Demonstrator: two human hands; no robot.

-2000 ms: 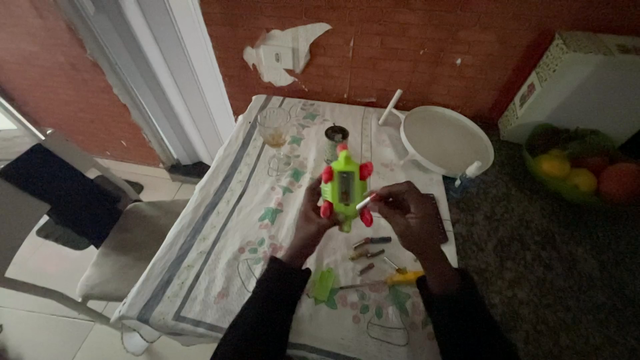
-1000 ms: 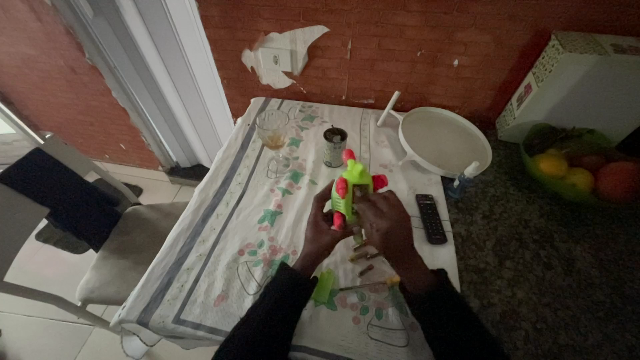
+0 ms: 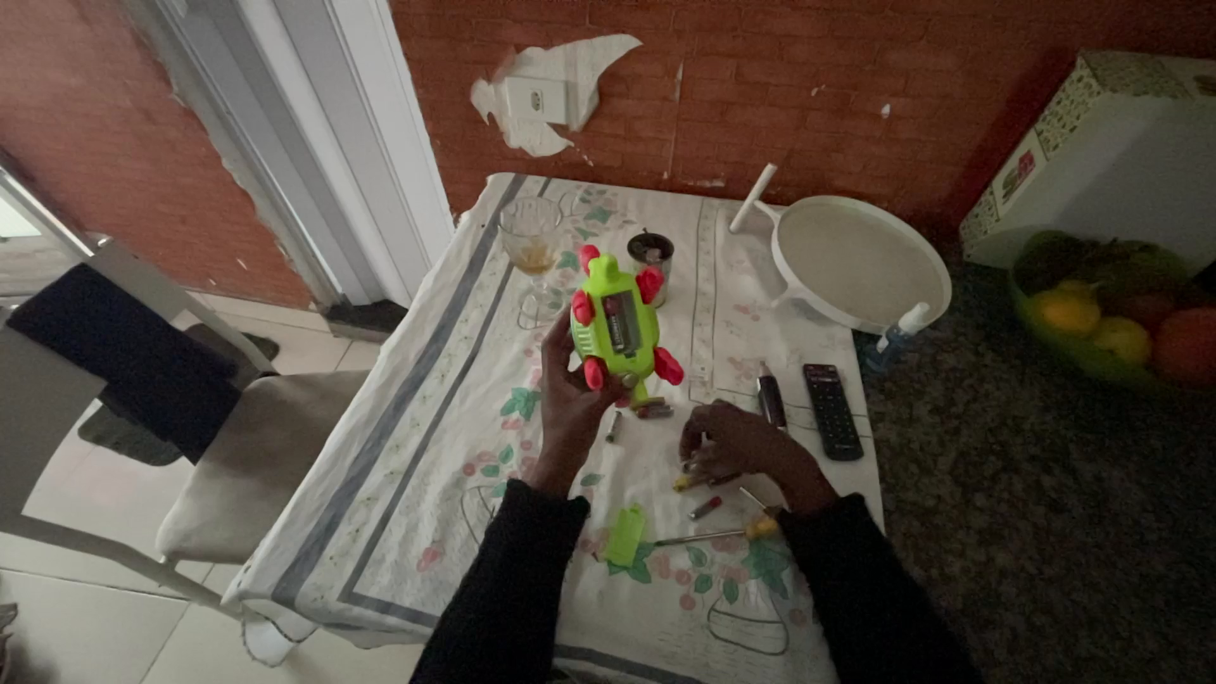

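Note:
My left hand [image 3: 570, 413] holds up a lime-green plastic toy [image 3: 638, 350] with red limbs, its underside facing me. The battery compartment [image 3: 622, 325] in it is uncovered, and a dark battery shape shows inside. My right hand [image 3: 727, 442] is low over the tablecloth, fingers bent, by several small batteries [image 3: 706, 508]; whether it grips one cannot be told. A green battery cover [image 3: 626, 536] lies on the cloth near a screwdriver [image 3: 708, 536] with a yellow handle. More small batteries [image 3: 655, 410] lie just below the toy.
Behind the toy stand a stemmed glass [image 3: 532, 237] and an open tin can [image 3: 652, 255]. At right are a remote control [image 3: 832, 412], a dark pen-like object [image 3: 770, 397], a round white tray [image 3: 860, 261] and a fruit bowl [image 3: 1092, 323]. A chair [image 3: 256, 456] stands left.
The right hand has left the toy and moved down to the tablecloth. The toy, tilted in both hands a second ago, now shows its underside and is in my left hand alone.

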